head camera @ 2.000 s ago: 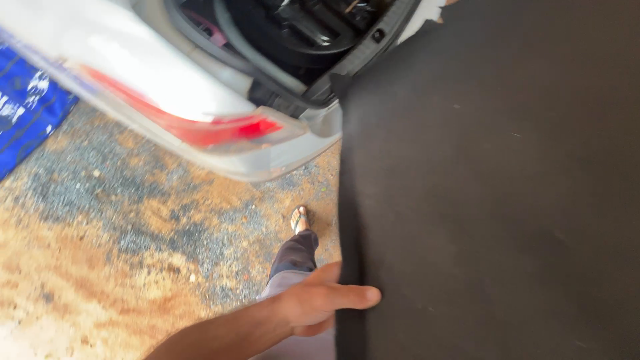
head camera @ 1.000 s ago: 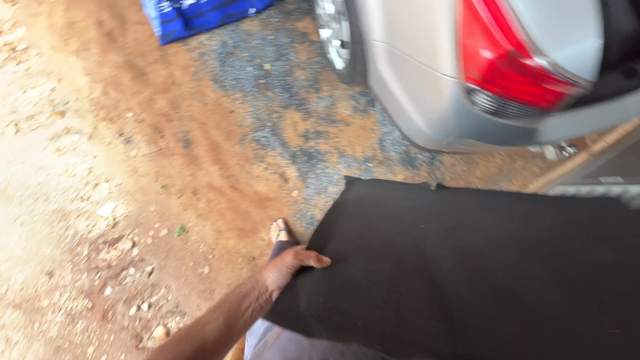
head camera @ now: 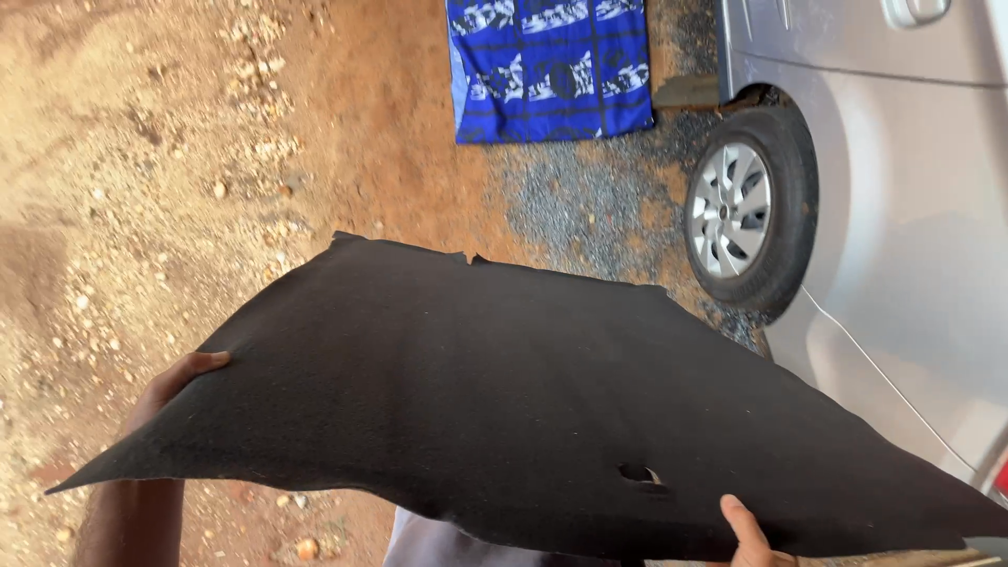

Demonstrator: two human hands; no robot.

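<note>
A large black trunk floor mat (head camera: 488,378), with a small slit near its lower edge, spans the middle of the head view. My left hand (head camera: 181,378) grips its left edge, thumb on top and fingers hidden beneath. At the lower right, my right hand (head camera: 748,531) holds the near edge, its thumb lying on the upper face. The mat is held up above the ground and sags a little between the hands.
A silver car (head camera: 890,197) stands on the right, with its wheel (head camera: 732,209) near the mat's far corner. Blue patterned cloth (head camera: 551,79) lies on the ground at the top. Gravel (head camera: 583,205) and reddish dirt (head camera: 394,157) cover the ground.
The view has swung from the car's open trunk to its side. The mat, held by my left hand in both earlier frames, has come away from the trunk; my right hand now shows on it.
</note>
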